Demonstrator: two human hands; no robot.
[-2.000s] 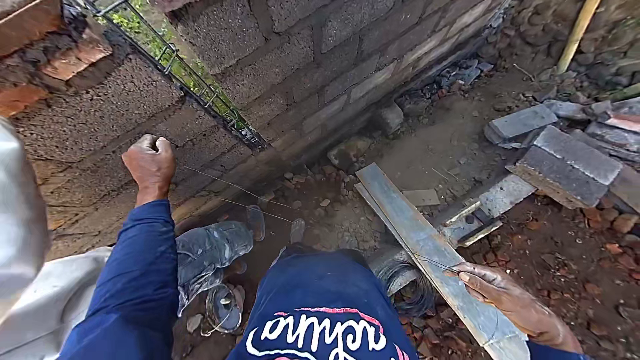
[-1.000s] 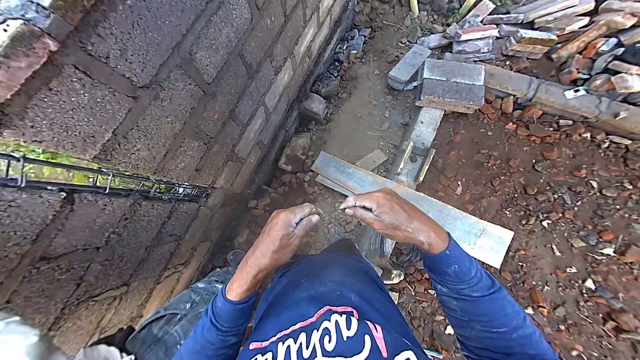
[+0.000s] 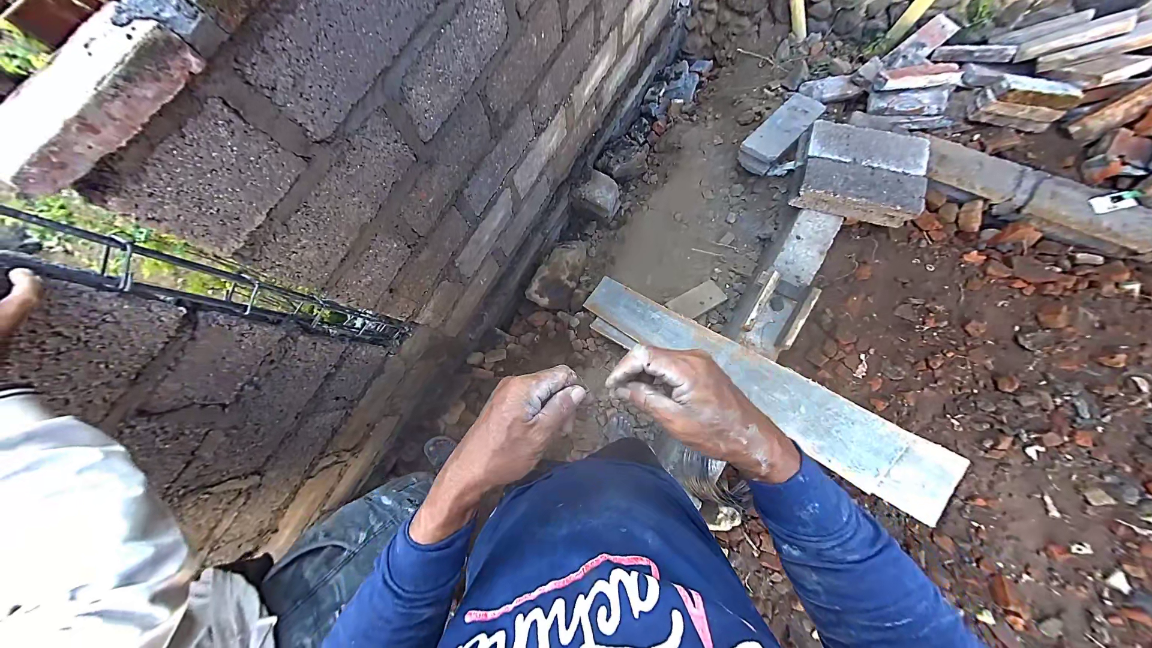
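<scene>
My left hand and my right hand are close together in front of my chest, fingertips pinched and a small gap between them. A thin wire or string between the fingers cannot be made out in this view. Behind and to the right of my right hand lies a long grey board, slanting across the ground. A coil of wire shows partly below my right wrist. To the left, a steel rebar cage runs along a gap in the block wall.
A co-worker's pale sleeve and hand are at the left, by the rebar. Concrete blocks sit on a low footing at upper right. Stacked bricks and wood lie beyond. Red rubble covers the right-hand ground.
Two seconds ago my hands were far apart, a thin line running from my left hand and my right hand over the board; now they are together. The view has turned.
</scene>
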